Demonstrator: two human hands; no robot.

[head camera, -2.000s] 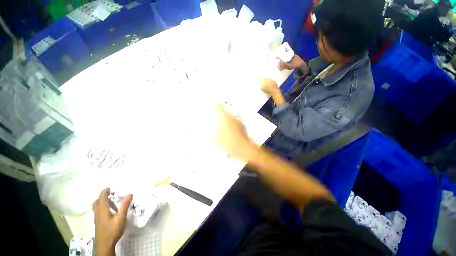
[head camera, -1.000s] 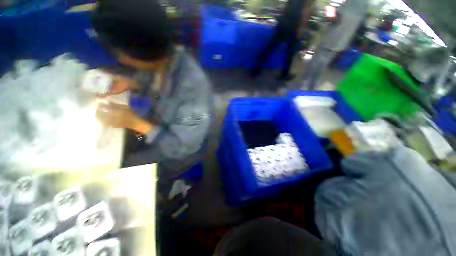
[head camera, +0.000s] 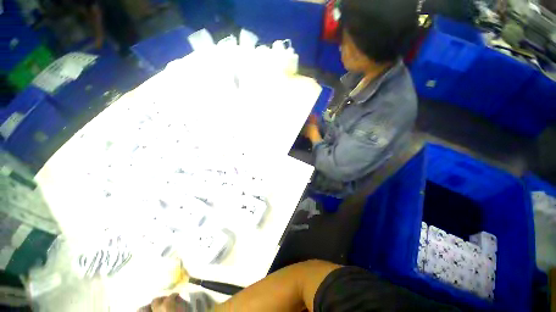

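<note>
Many white housings with dark marks cover the overexposed table; near ones are a housing (head camera: 251,208) and a housing (head camera: 213,244) beside it. A black-handled tool (head camera: 216,286) lies near the front edge, its yellow part pointing left. My bare right forearm reaches in from the lower right, past the tool's handle. Some fingers (head camera: 166,303) show at the bottom edge, cut off; I cannot tell which hand they belong to or whether they hold anything. A blurred grey-white thing is beside them.
Thin grey pieces (head camera: 105,257) lie at the near left by a clear bag (head camera: 46,277). A seated person in a denim jacket (head camera: 372,131) is at the table's right side. A large blue bin (head camera: 390,207) holding white units (head camera: 457,256) stands at the right. More blue bins line the back.
The view swung right and came back to the table. Since the oldest frame, my right arm has drawn back from mid-table towards the bottom edge. The other person's hands have moved lower.
</note>
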